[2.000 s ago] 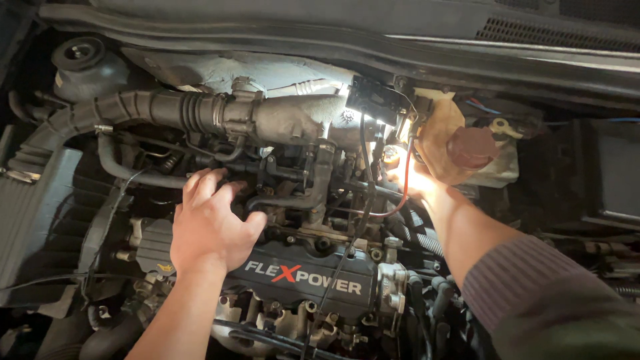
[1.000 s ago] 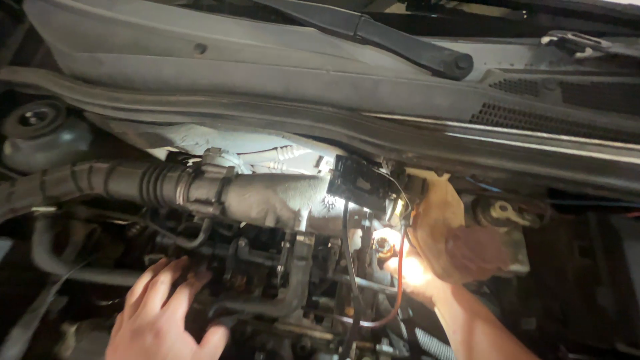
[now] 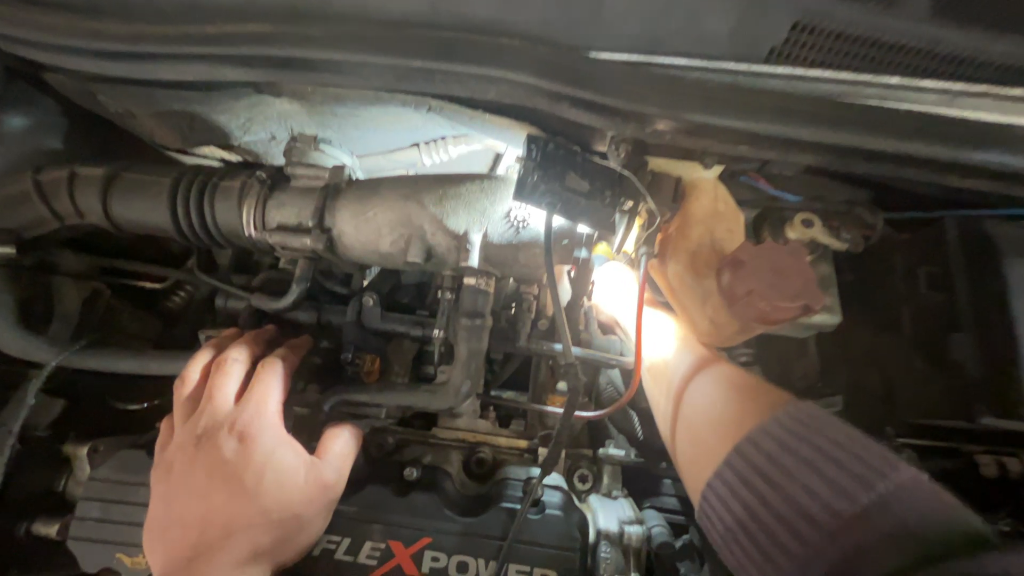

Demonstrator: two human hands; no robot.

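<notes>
My left hand (image 3: 248,448) rests with fingers spread on the engine's hoses and pipes, just above the black plastic engine cover (image 3: 472,520), and holds nothing. My right hand (image 3: 632,308) reaches in between a red cable (image 3: 639,344) and the coolant expansion tank (image 3: 696,264) with its dull red cap (image 3: 772,284). Strong light washes out that hand, so its fingers and anything in them cannot be made out. A black box-shaped part (image 3: 572,180) with light beneath it sits just above my right hand. From it a black cable (image 3: 560,296) runs down over the engine.
A ribbed air intake hose (image 3: 136,204) joins the metal intake pipe (image 3: 408,216) on the left. A rubber seal and cowl edge (image 3: 448,56) cross the top, with a grille (image 3: 864,60) at the right. A grey hose (image 3: 104,360) passes left of my left hand.
The view has swung up and then back down, and is nearer to the engine. Both hands remain in much the same places on the engine.
</notes>
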